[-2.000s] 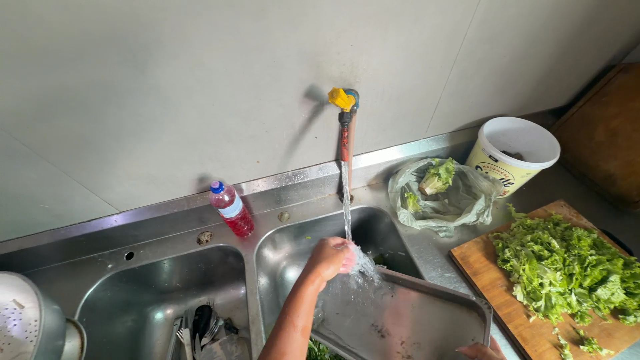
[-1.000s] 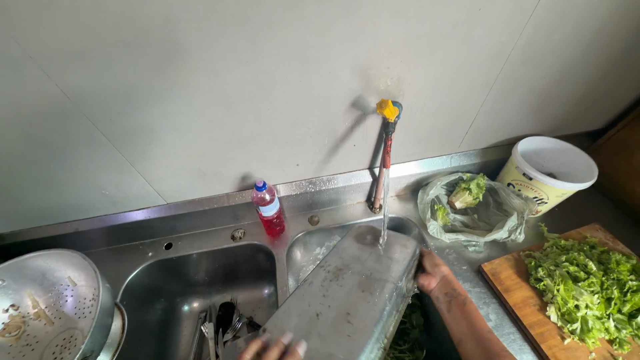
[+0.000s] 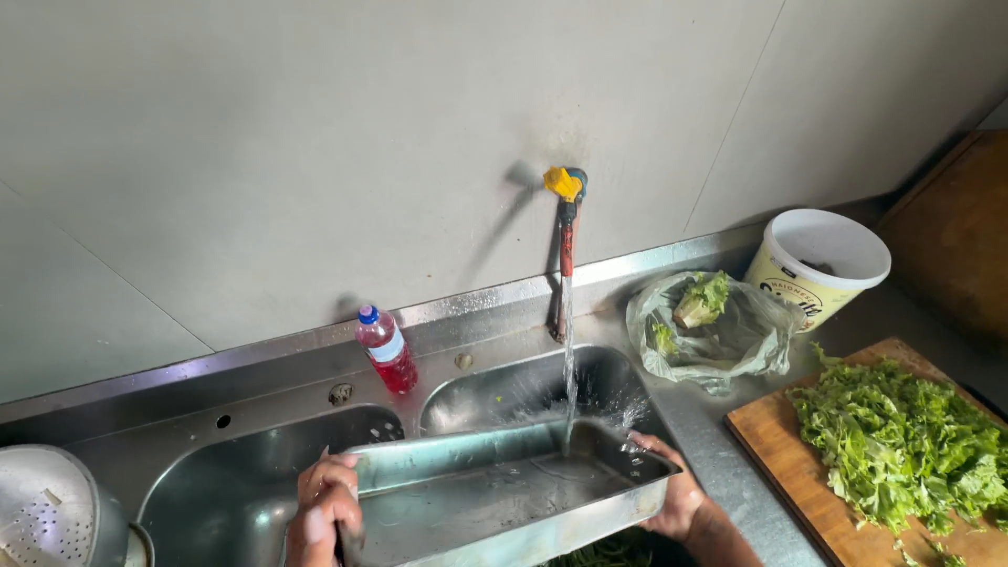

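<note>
A rectangular metal pan (image 3: 504, 496) is held over the right sink basin (image 3: 472, 398), its inside facing up. My left hand (image 3: 323, 508) grips its left end, and my right hand (image 3: 669, 488) grips its right end. Water runs from the wall tap with a yellow handle (image 3: 563, 185) into the far right part of the pan and splashes there. Leafy greens (image 3: 606, 551) show in the basin below the pan, mostly hidden by it.
Left of the basins sits a metal colander (image 3: 59, 512). A bottle of red liquid (image 3: 386, 350) stands behind them. To the right are a plastic bag (image 3: 717, 346) with lettuce pieces, a white-rimmed bucket (image 3: 819, 264), and a wooden cutting board (image 3: 776, 465) heaped with chopped lettuce (image 3: 898, 441).
One second ago the pan stood steeply tilted, its underside under the water; now its inside faces up. Two seconds ago one hand was in the stream above the pan.
</note>
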